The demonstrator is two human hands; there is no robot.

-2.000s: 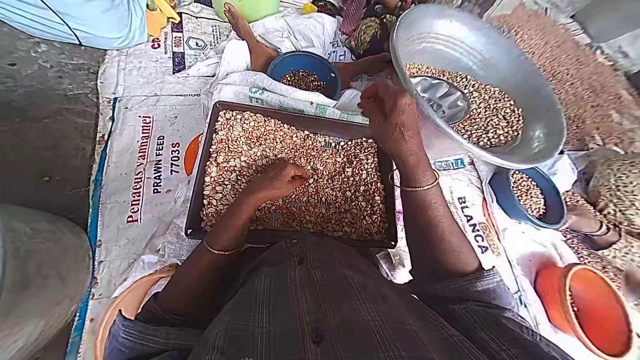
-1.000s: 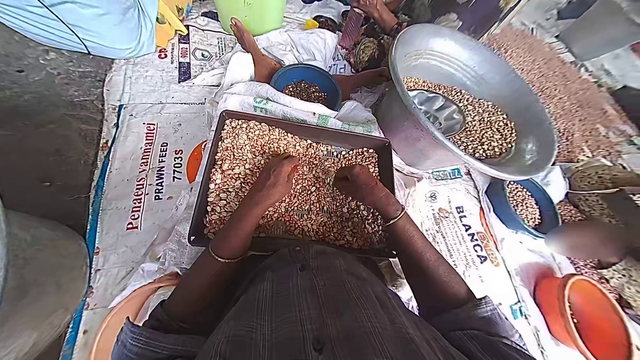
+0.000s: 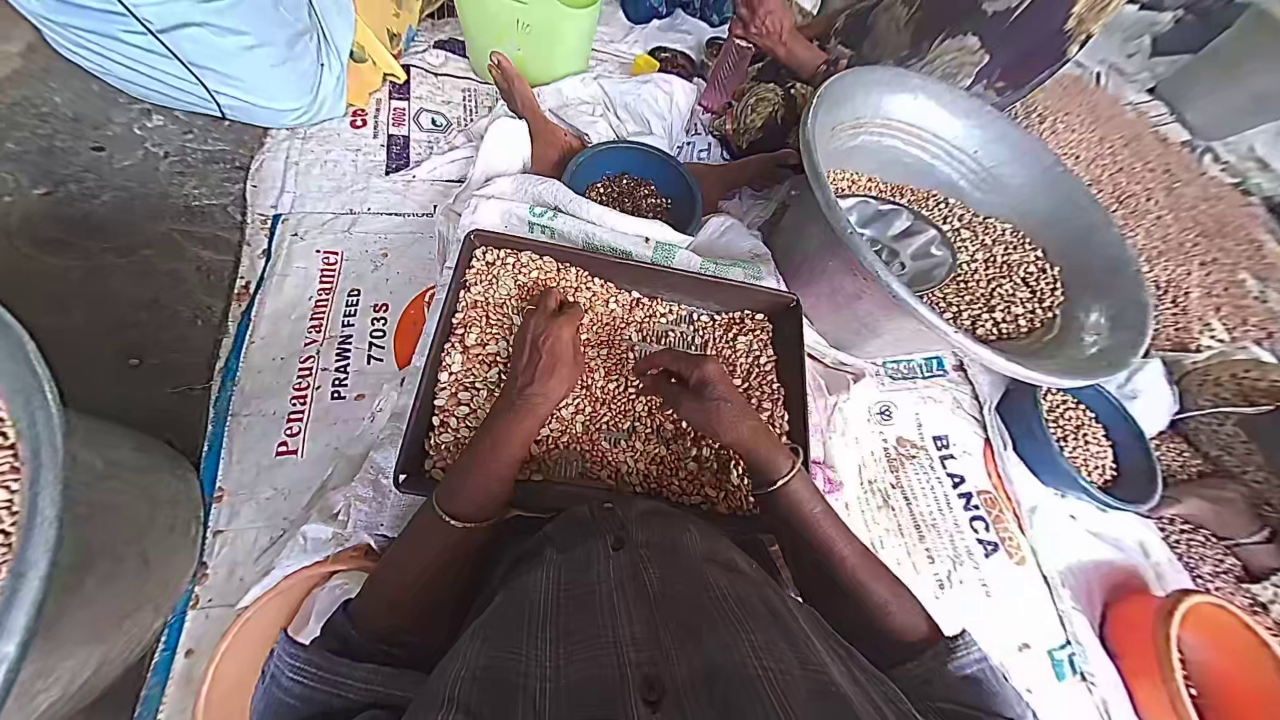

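A dark rectangular tray [image 3: 800, 370] lies before me, spread with pale and reddish nuts or kernels [image 3: 600, 400]. My left hand [image 3: 548, 350] is over the left-centre of the tray, fingers bent down at the kernels; whether it pinches one is too small to tell. Over the right-centre, my right hand [image 3: 700, 395] has its fingers curled close to the kernels, and its fingertips are partly hidden. Beyond the tray's far edge sits a blue bowl [image 3: 682, 190] with darker bits in it.
A large metal basin [image 3: 1090, 260] with kernels and a metal dish [image 3: 897, 240] stands at right, near another blue bowl [image 3: 1140, 450] and an orange tub [image 3: 1230, 660]. A green bucket [image 3: 530, 40] and a person's feet [image 3: 545, 130] are beyond. A metal vessel [image 3: 120, 530] stands left.
My right hand, raised at the tray's far right corner two seconds ago, has come down over the kernels. My left hand has moved farther up the tray.
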